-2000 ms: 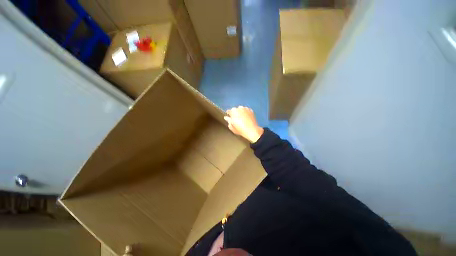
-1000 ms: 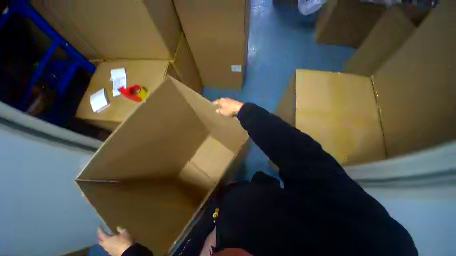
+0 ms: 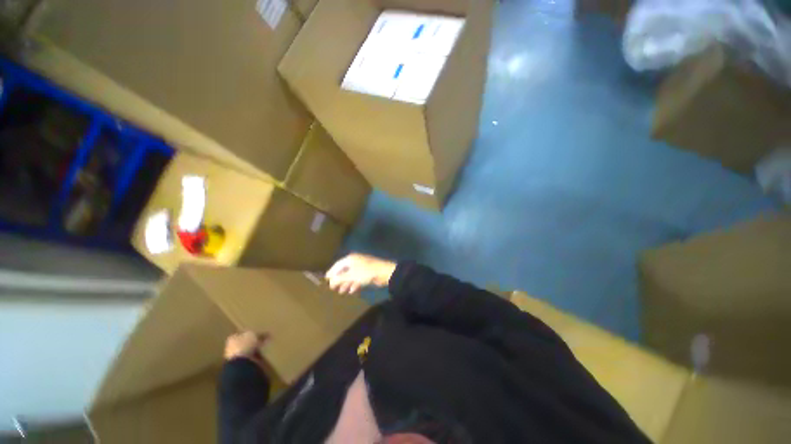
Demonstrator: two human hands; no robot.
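Observation:
A large open brown master carton [image 3: 277, 303] lies tilted at the lower left, close in front of my body, its lower part cut off by the picture's edge. My right hand [image 3: 354, 273] is at its far right rim, fingers bent over the edge. My left hand [image 3: 246, 345] grips its near rim, with the dark sleeve below it. Both hands are slightly blurred.
A filled carton [image 3: 373, 130] with white retail boxes stands ahead on the blue floor [image 3: 538, 191]. A red and yellow tape dispenser [image 3: 201, 241] lies on a closed carton at left. Blue rack [image 3: 78, 165] at far left; cartons and translucent plastic [image 3: 694, 35] at right.
The view has swung past the pale doors to the cartons. The master carton has turned and shows lower left. My left hand has moved up from the bottom edge to the near rim.

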